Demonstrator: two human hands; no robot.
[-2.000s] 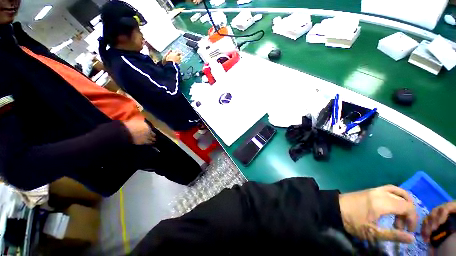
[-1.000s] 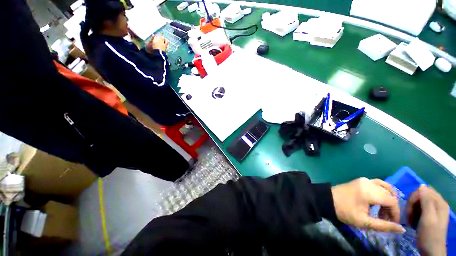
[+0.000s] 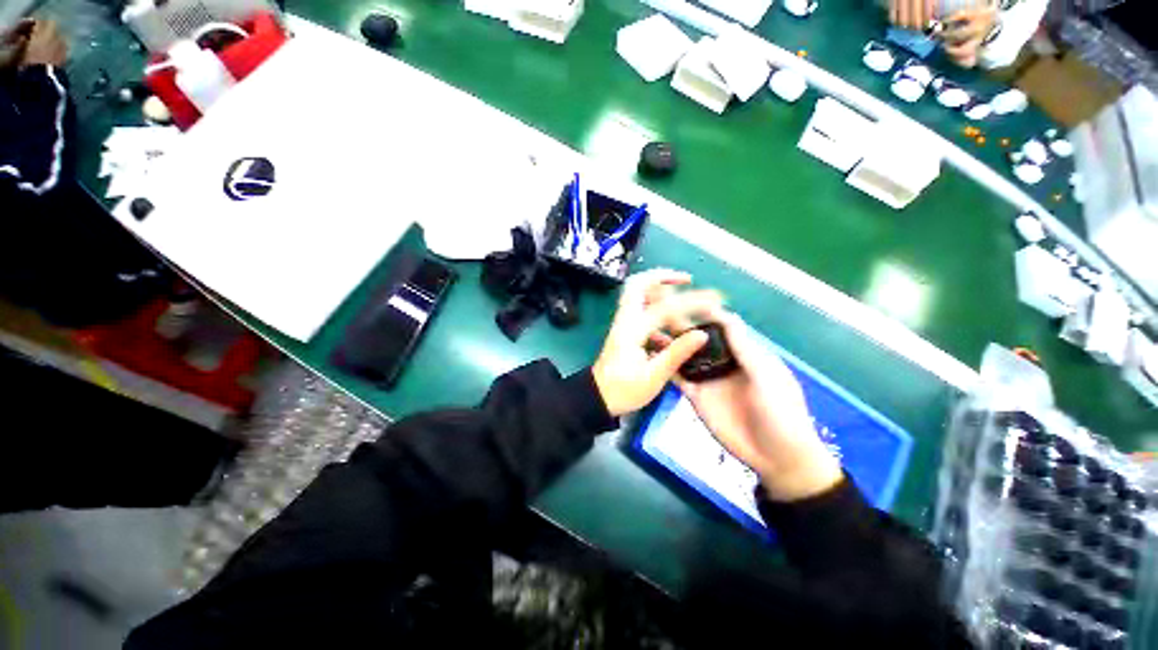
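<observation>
A small black housing (image 3: pixel 709 352) is held between my two hands above the blue parts tray (image 3: pixel 876 438). My left hand (image 3: pixel 645 343) has its thumb and fingers at the housing's left side and is slightly blurred. My right hand (image 3: pixel 762 413) holds the housing from the right, its palm over the tray. The tray has a pale bottom with small specks. My hands hide part of the housing and the tray.
A tool box (image 3: pixel 594 235) with blue-handled tools, a black bundle (image 3: pixel 527 286), a phone (image 3: pixel 396 315) and a white sheet (image 3: pixel 356 152) lie left. A blister tray (image 3: pixel 1060 521) of black units is right. White boxes (image 3: pixel 870 152) stand beyond.
The view has swung right, bringing the blister tray in. My hands have come together on the black housing, raised over the tray's far left part.
</observation>
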